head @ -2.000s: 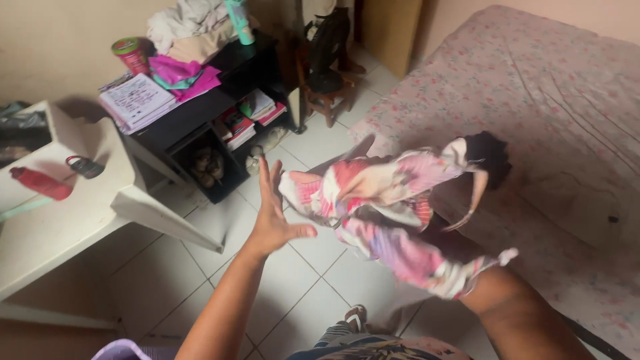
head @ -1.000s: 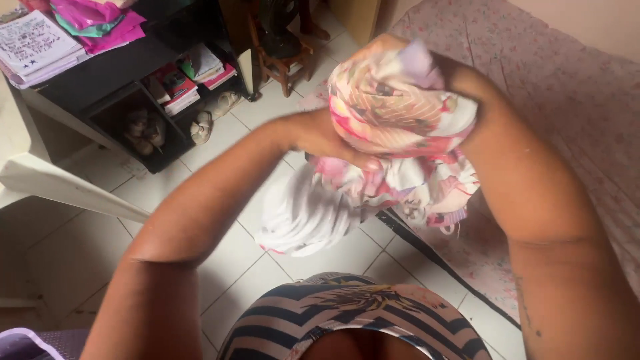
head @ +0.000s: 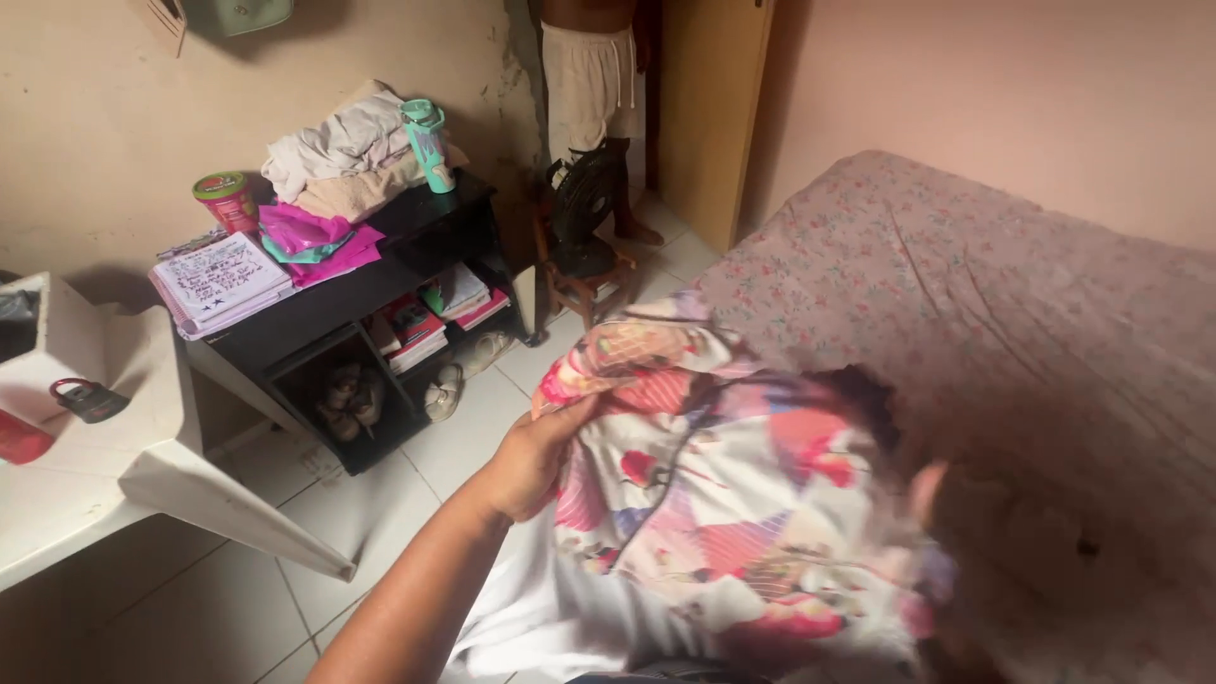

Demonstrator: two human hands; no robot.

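Observation:
A patterned cloth in pink, white and orange hangs spread in front of me, blurred in parts. My left hand grips its upper left edge between thumb and fingers. Of my right hand, only a blurred bit shows at the cloth's right side; the rest is hidden or lost in shadow, and its grip cannot be made out. White fabric hangs below the patterned part, at the lower middle. Dark, blurred material shows at the cloth's upper right.
A bed with a floral sheet fills the right. Left are a white plastic table with a padlock and a black shelf bearing a notebook, folded cloths and a tumbler. A fan stands on a small wooden chair; behind it stands a person.
The patterned cloth was bunched between my hands one second ago; it is now spread wider, my hands farther apart. The view has shifted, bringing the person into sight.

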